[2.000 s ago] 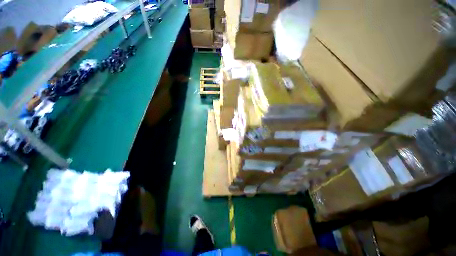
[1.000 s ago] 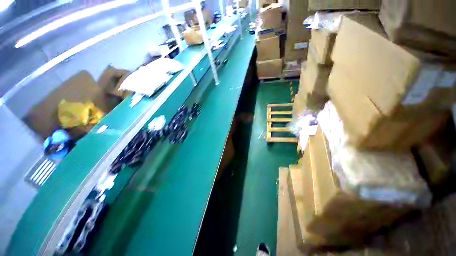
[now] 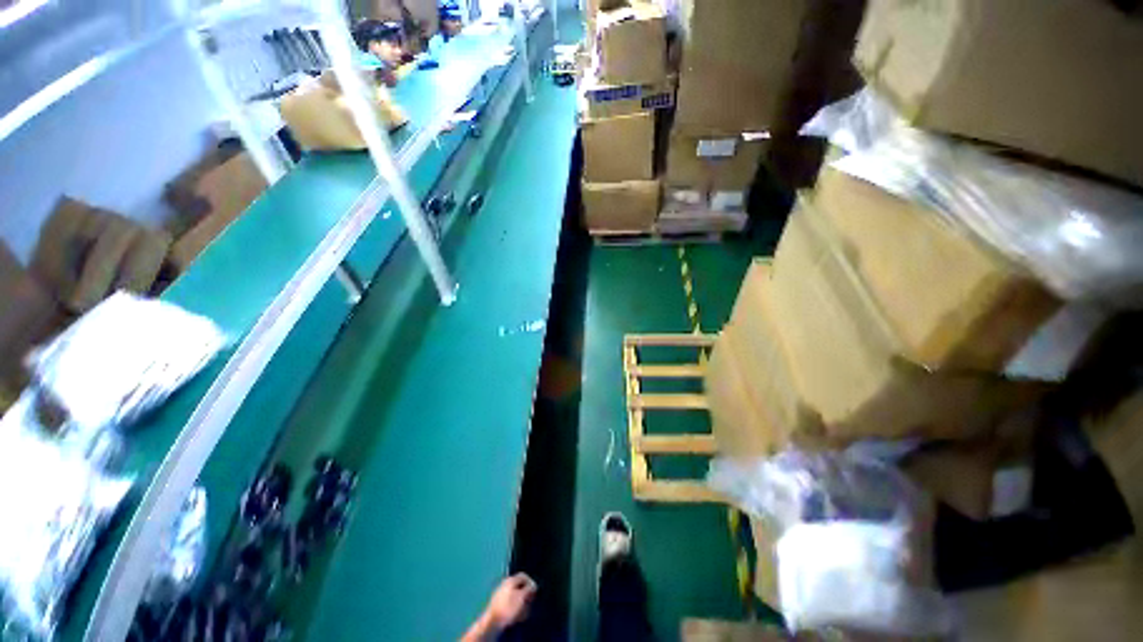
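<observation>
My left hand (image 3: pixel 508 602) shows small at the bottom edge, beside the edge of the green bench (image 3: pixel 414 464); its fingers are too small and blurred to tell whether they hold anything. My right hand is not in view. Dark shiny small items (image 3: pixel 295 502) lie in a loose heap on the bench at the lower left. White plastic bags (image 3: pixel 119 357) lie on the raised green shelf at the left.
A wooden pallet (image 3: pixel 671 414) lies on the floor ahead. Stacked cartons (image 3: pixel 865 314) and clear plastic film (image 3: pixel 827 502) line the right side. More cartons (image 3: pixel 621 151) stand ahead. People (image 3: pixel 382 48) are behind the far shelf. My shoe (image 3: pixel 614 539) is on the floor.
The view has moved forward along the aisle; the pallet and far cartons look nearer. The white stack on the bench has left view. My left hand has come into view at the bottom.
</observation>
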